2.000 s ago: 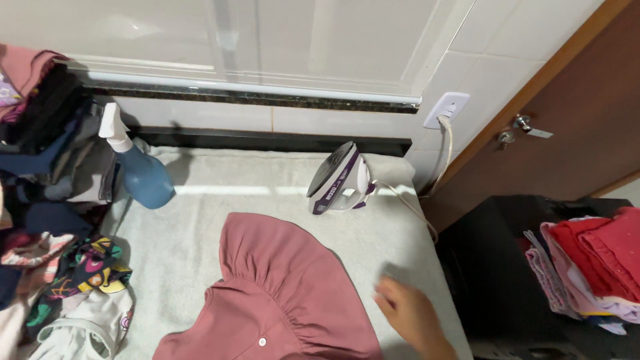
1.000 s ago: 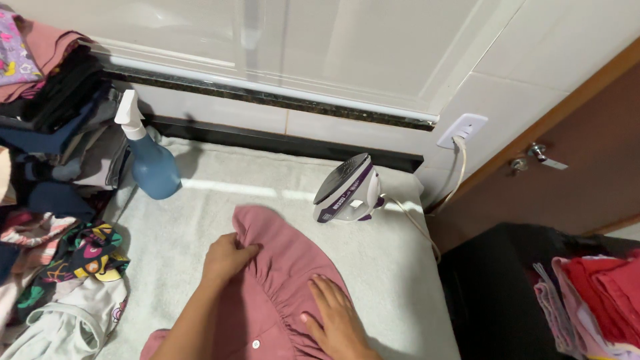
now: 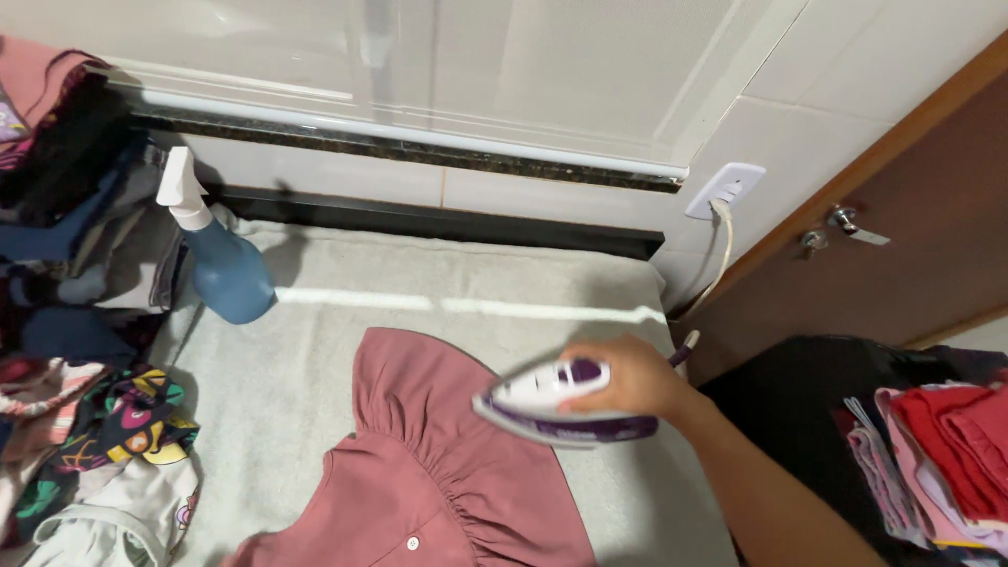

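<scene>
My right hand [image 3: 630,374] grips the handle of a white and purple clothes iron [image 3: 543,398]. The iron is over the outer edge of the ruffle of a dusty pink garment [image 3: 441,465], its tip pointing left; whether it presses on the cloth cannot be told. The garment lies spread on a pale towel [image 3: 331,346], with gathers along a curved seam and a white button [image 3: 413,543] near the bottom of the view. My left hand is out of view.
A blue spray bottle [image 3: 232,272] with a white head stands at the back left, beside piled clothes [image 3: 87,236]. The iron's cord [image 3: 724,260] runs to a wall outlet [image 3: 724,191]. Folded red and pink clothes [image 3: 945,441] lie on a black surface at right, near a brown door [image 3: 890,197].
My right hand has taken hold of the iron, which stood at the back of the towel, and brought it over the ruffle. My left hand has left the garment and the view.
</scene>
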